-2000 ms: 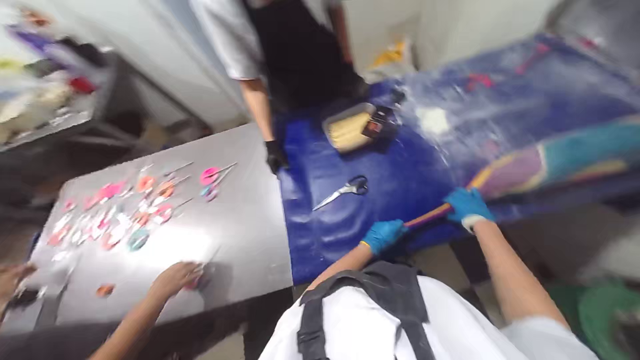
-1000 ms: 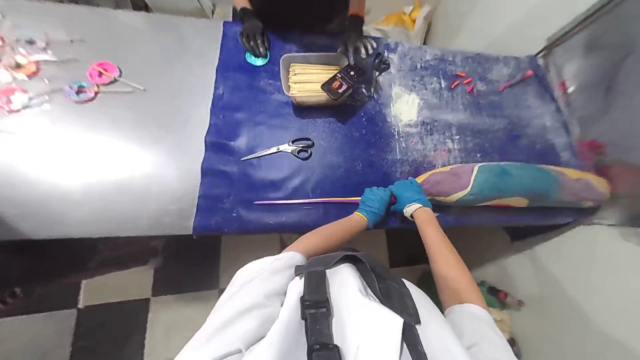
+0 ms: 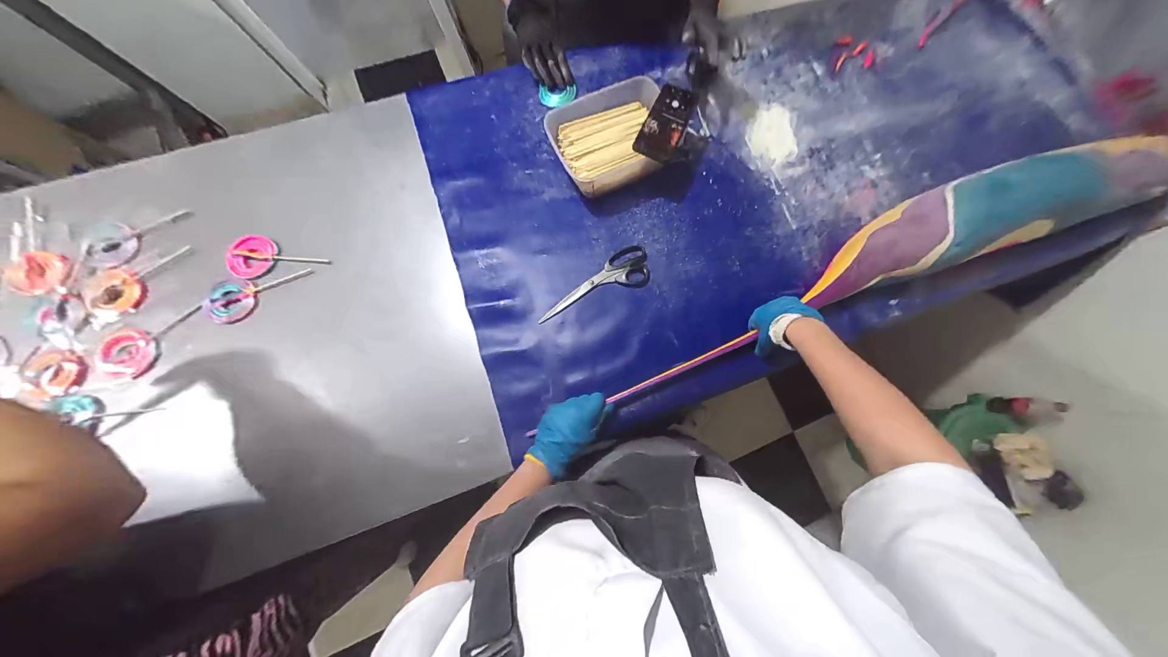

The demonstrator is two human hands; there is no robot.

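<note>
Blue gloves cover both my hands. A thick roll of candy (image 3: 1022, 205) in teal, purple and cream lies along the right of the blue mat and tapers into a thin yellow and purple rope (image 3: 680, 368). At the tapered end, my right hand (image 3: 783, 321) is closed around the candy. Farther left, near the mat's front edge, my left hand (image 3: 570, 429) grips the thin rope, which runs straight between both hands. Scissors (image 3: 602, 281) with black handles lie on the mat beyond the rope, touched by neither hand.
A plastic tub (image 3: 593, 187) of wooden sticks stands behind the scissors, a dark packet on its rim. Across the table, a co-worker's black-gloved hand (image 3: 546, 59) touches a teal coil. Spiral lollipops (image 3: 252, 256) lie on the metal table (image 3: 365, 274); another person's arm (image 3: 59, 493) reaches in at left.
My hands were close together one second ago; now my left hand is far to the left along the rope, and the rope between them is long. The arm at left has come back into view.
</note>
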